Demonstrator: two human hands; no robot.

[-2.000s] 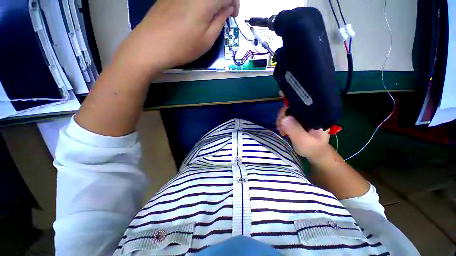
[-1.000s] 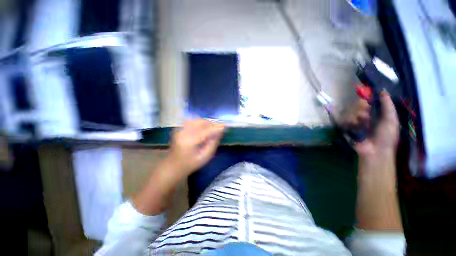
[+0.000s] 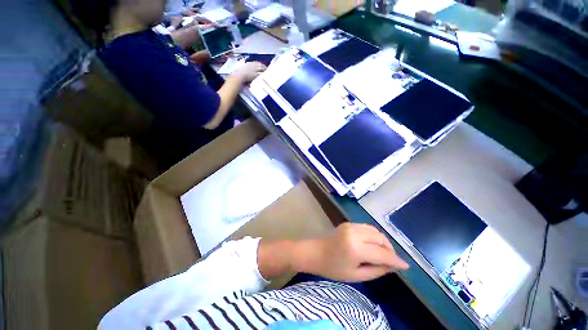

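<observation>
A flat unit (image 3: pixel 438 224), half glossy dark panel and half white, lies on the beige mat near the bench's front edge. A small green circuit board (image 3: pixel 459 284) with thin wires shows along its near edge. My left hand (image 3: pixel 350 252) is over the bench edge, just left of the unit and apart from it. Its fingers are bent together; whether the fingertips hold anything small cannot be told. My right hand is out of the picture.
Stacked units (image 3: pixel 362 145) with dark panels lie on the bench to the left. An open cardboard box (image 3: pixel 169 222) with a white sheet stands below the bench edge. A person in a dark blue shirt (image 3: pixel 156 82) works further left. A dark cord (image 3: pixel 540 271) lies right of the unit.
The view has swung left, showing the stacks, box and other person. My right hand and the soldering gun have left the picture. My left hand has moved off the unit since the earliest frame.
</observation>
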